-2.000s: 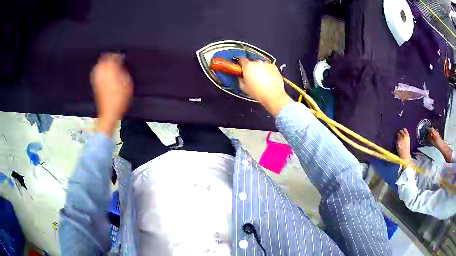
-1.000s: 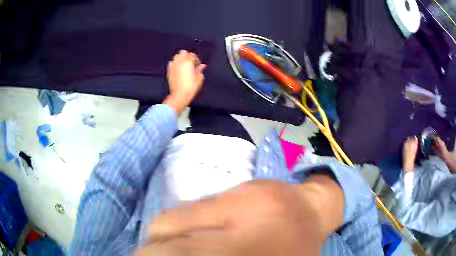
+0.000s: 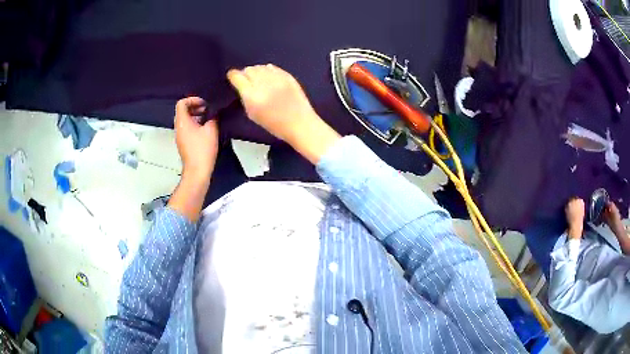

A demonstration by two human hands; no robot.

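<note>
Dark plum cloth [image 3: 138, 76] lies over the table in front of me and barely stands out from the dark cover. My left hand [image 3: 196, 135] is at the table's front edge, fingers curled, with dark cloth between it and the right hand. My right hand [image 3: 273, 100] is just to its right and farther in, its thumb and fingers closed together on the dark cloth. The steam iron [image 3: 380, 93] rests on its plate to the right, untouched, its orange-brown handle on top and its tip pointing to the upper left.
Yellow hoses [image 3: 476, 214] run from the iron to the lower right. Scissors [image 3: 441, 124] and a white ring [image 3: 467, 97] lie right of the iron. A white roll [image 3: 573, 29] is at the upper right. Another person's hand [image 3: 575, 216] shows at right. Scraps litter the pale floor.
My right hand has let go of the iron, passed low near the camera, and come to the cloth beside my left hand. The iron stands farther right. My left hand has moved slightly left since one second ago.
</note>
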